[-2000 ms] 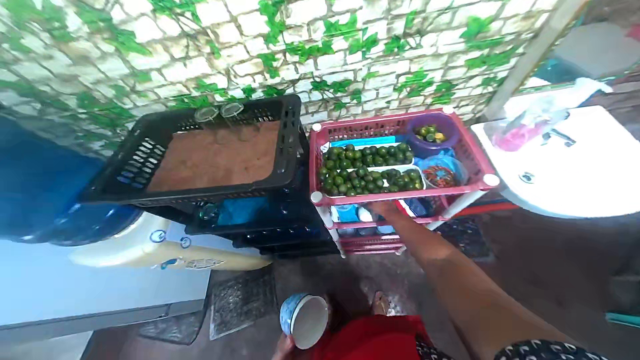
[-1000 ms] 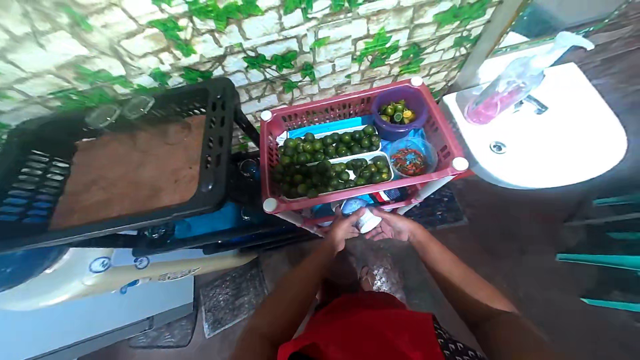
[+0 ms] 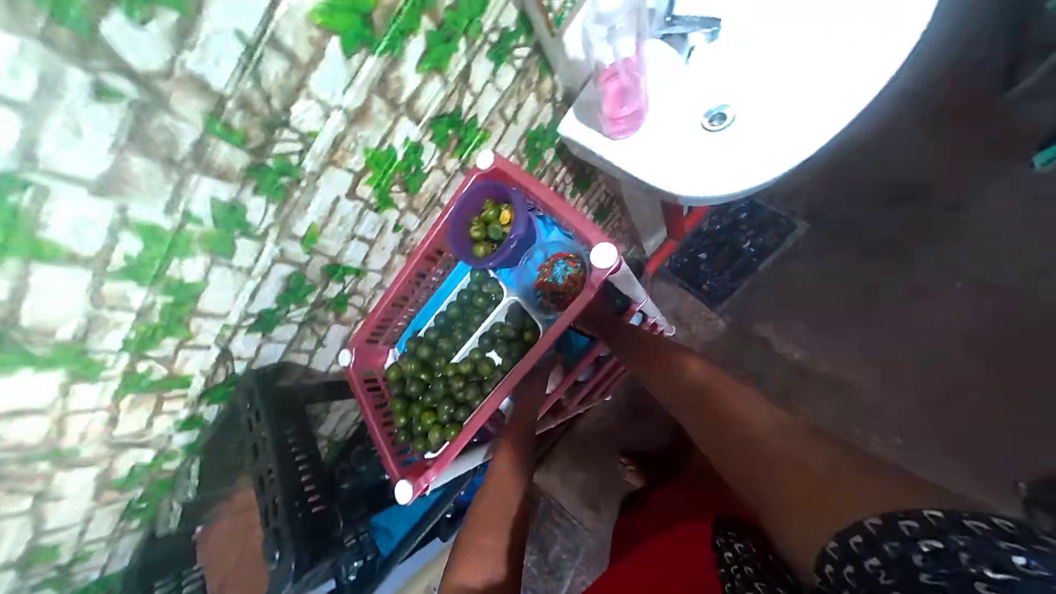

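Both my arms reach into the lower tier of a pink plastic rack (image 3: 528, 363), beneath its top basket. My left hand (image 3: 536, 384) is mostly in shadow near the basket's front edge, its fingers hidden. My right hand (image 3: 598, 313) goes in under the corner beside the white post cap, also largely hidden. Whether either holds anything cannot be seen. Above them, the top basket bears small green citrus fruits (image 3: 437, 388) in white trays, a purple bowl (image 3: 466, 223) of yellow-green fruits, and a clear bag of red chillies (image 3: 559, 280).
A white sink (image 3: 775, 107) with a bottle of pink liquid soap (image 3: 620, 99) stands at the upper right. A black plastic crate (image 3: 289, 470) is at the lower left. The brick-patterned wall (image 3: 313, 190) runs behind the rack. A dark mat (image 3: 730, 247) lies under the sink.
My hands, together before the rack with a small white thing one second ago, are now apart and inside its lower tier. The bowl seen two seconds ago is out of sight. The view has turned strongly.
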